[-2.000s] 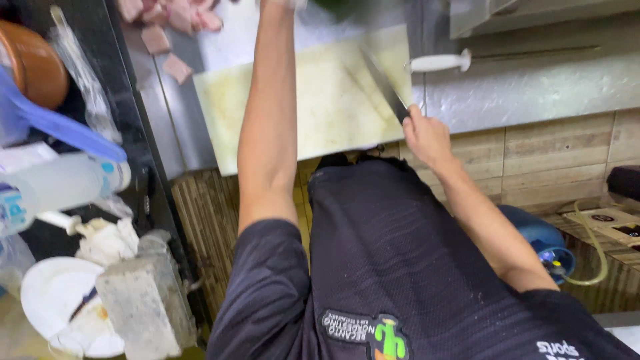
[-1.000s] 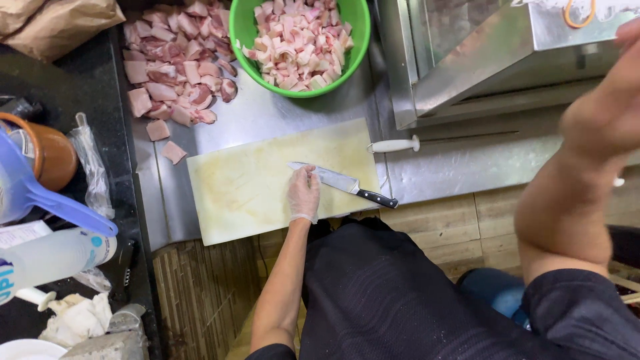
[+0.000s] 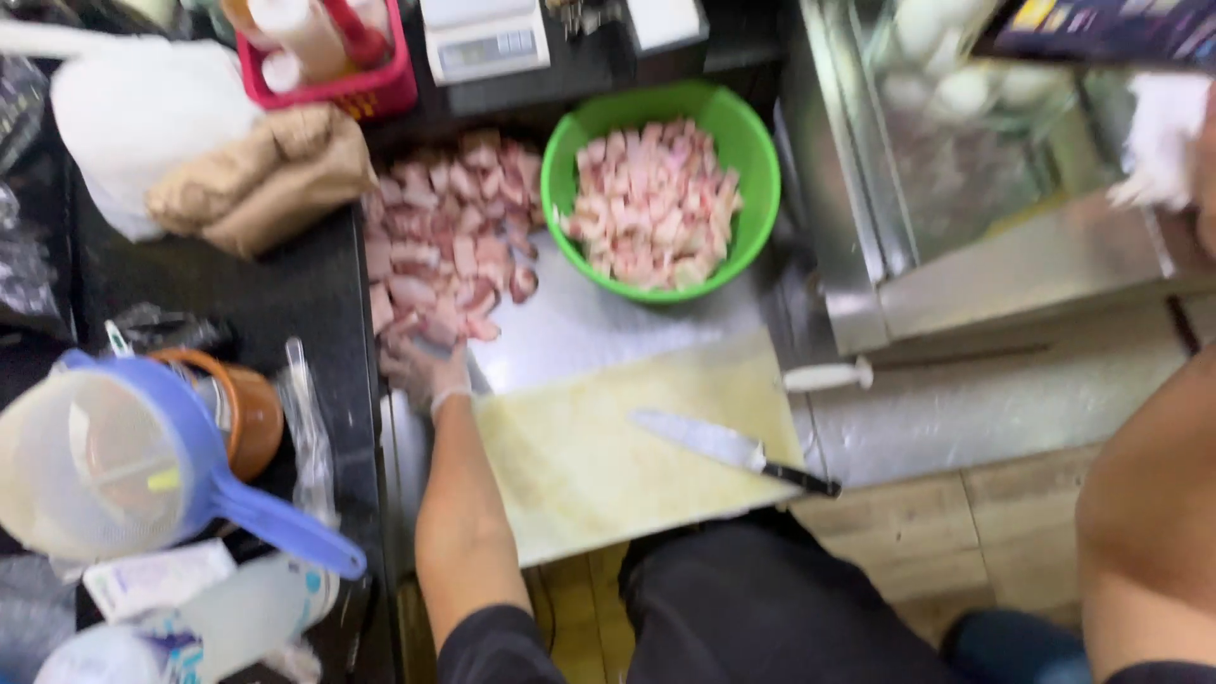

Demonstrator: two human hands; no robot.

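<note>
My left hand (image 3: 427,370), in a clear glove, touches the lower edge of a pile of cut raw meat pieces (image 3: 446,237); its fingers look spread, though blurred. At the right edge, only a sliver of my right hand (image 3: 1206,180) shows, beside a white cloth (image 3: 1161,142); its fingers are cut off by the frame. A kitchen knife (image 3: 708,442) with a black handle lies on the worn cutting board (image 3: 608,475). Behind the board, a green plastic bowl (image 3: 760,190) holds paler diced meat.
A white-handled sharpening steel (image 3: 826,377) lies right of the board. On the black counter at left are a blue-handled strainer (image 3: 199,456), an orange-brown pot (image 3: 256,418), a plastic bottle (image 3: 256,603) and a brown paper bag (image 3: 266,180). A glass-topped case (image 3: 959,190) stands at right.
The knife, held in my right hand two seconds ago, lies on the board. My left hand has moved from beside the blade to the meat pile at left. My right hand is now at the right edge.
</note>
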